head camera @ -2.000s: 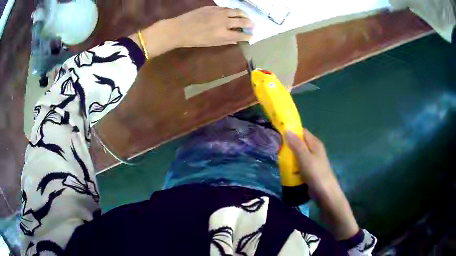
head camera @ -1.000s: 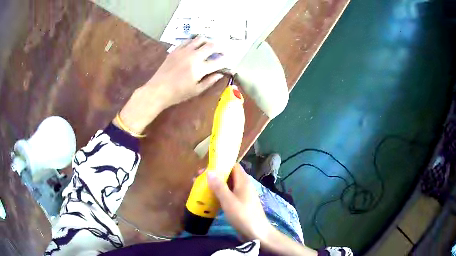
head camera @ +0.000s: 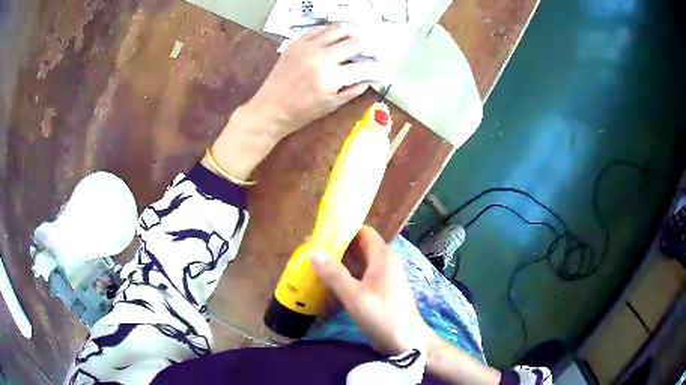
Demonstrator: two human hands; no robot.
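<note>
A yellow cordless cutter (head camera: 350, 184) with a red button and black end cap points away from me. My right hand (head camera: 376, 293) is closed around its rear part. Its thin dark tip is at the edge of the light fabric (head camera: 438, 83), beside my left fingertips. My left hand (head camera: 308, 86) lies palm down on the near end of the white printed paper pattern (head camera: 391, 37), with the thumb by the fabric edge. What lies under the left palm is hidden. A fabric flap spreads right of the tip towards the table edge.
The brown wooden table (head camera: 286, 192) has a white rounded device (head camera: 101, 214) on a grey body at left. A narrow fabric strip (head camera: 401, 137) lies beside the cutter, and a small scrap (head camera: 177, 50) lies upper left. Black cables (head camera: 572, 256) lie on the green floor.
The view has turned and shifted since the first frame. The cutter tip is still at the fabric edge, now with a wider flap to its right. Both hands keep their places on pattern and cutter.
</note>
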